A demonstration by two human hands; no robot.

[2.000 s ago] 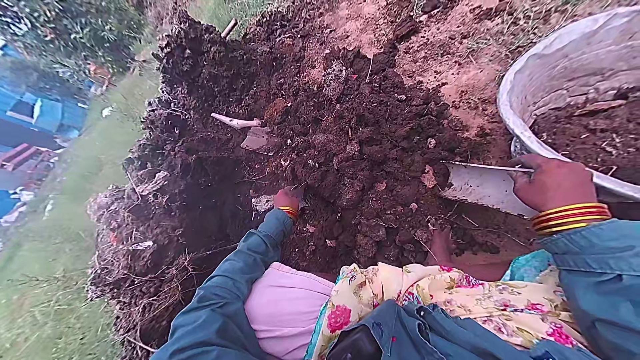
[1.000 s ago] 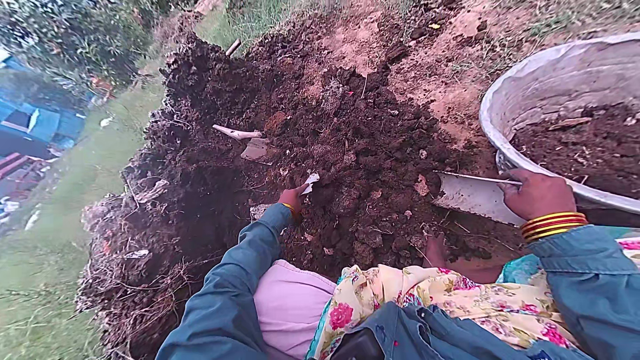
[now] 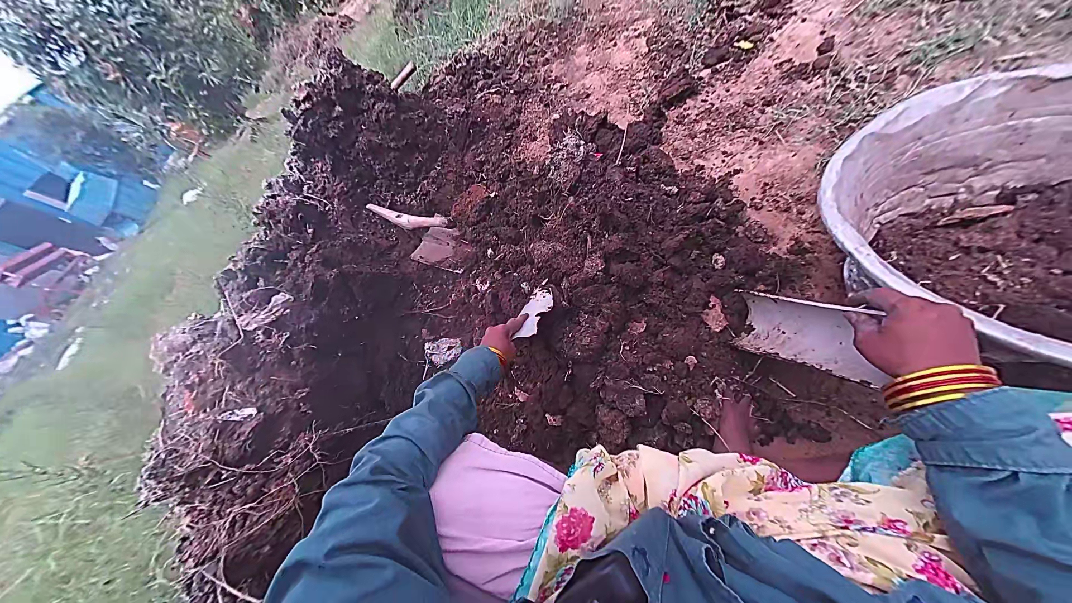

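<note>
My left hand (image 3: 502, 337) holds a small flat white scrap (image 3: 534, 311) between its fingers, just over the dark clumpy soil (image 3: 620, 251); its material cannot be told. At the right, my right hand (image 3: 914, 333) grips the near end of a curved pale sheet-like scoop (image 3: 808, 337), whose far edge rests against the soil. Right beside that hand stands a large pale round tub (image 3: 871, 266) with dark soil in it. Beyond my left hand, a tool with a wooden handle (image 3: 406, 219) and a flat soil-covered blade (image 3: 441, 249) lies on the heap.
A raised bank of soil with roots (image 3: 251, 469) borders the left side, with a grassy slope (image 3: 75, 452) beyond. A crumpled whitish piece (image 3: 442, 351) lies near my left wrist. My bare foot (image 3: 735, 425) is on the soil between my hands. Reddish ground (image 3: 615, 67) stretches ahead.
The white scrap, not seen in my left hand two seconds ago, shows in its fingers one second ago and now. My right hand stays on the scoop beside the tub.
</note>
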